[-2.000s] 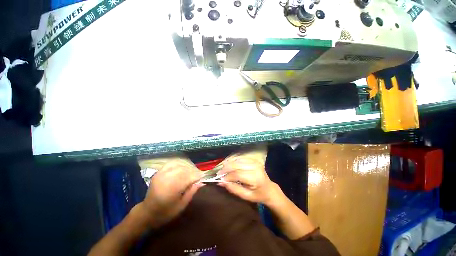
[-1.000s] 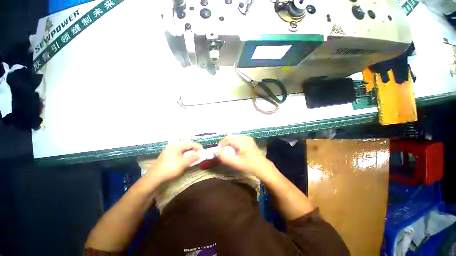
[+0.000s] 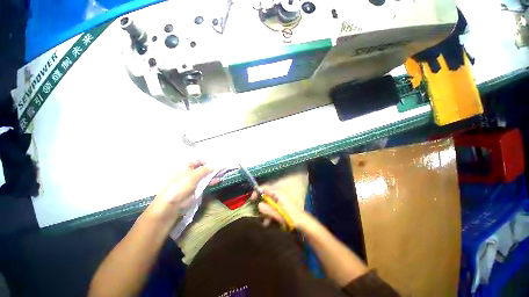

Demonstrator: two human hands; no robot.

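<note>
My left hand (image 3: 184,188) is over the front edge of the machine table (image 3: 104,174), its fingers closed on a white strip (image 3: 200,191) that hangs down toward my lap. My right hand (image 3: 281,203) grips the scissors (image 3: 277,210) by their yellow-orange handle. The scissors' blades point up and left toward the strip and the table edge. Whether the blades touch the strip is not clear. The strip's upper end is washed out against the bright table.
The sewing machine (image 3: 278,64) stands behind my hands. A black pad (image 3: 365,97) and a yellow-orange pouch (image 3: 455,93) are at right. A brown board (image 3: 409,214), red stool (image 3: 493,155) and blue crate (image 3: 493,232) with pale cloth lie right of my lap. Dark cloth (image 3: 17,162) is at far left.
The scissors have left the table and are in my right hand. My hands have moved apart; my left hand holds the strip, now hanging longer. The view has shifted and tilted.
</note>
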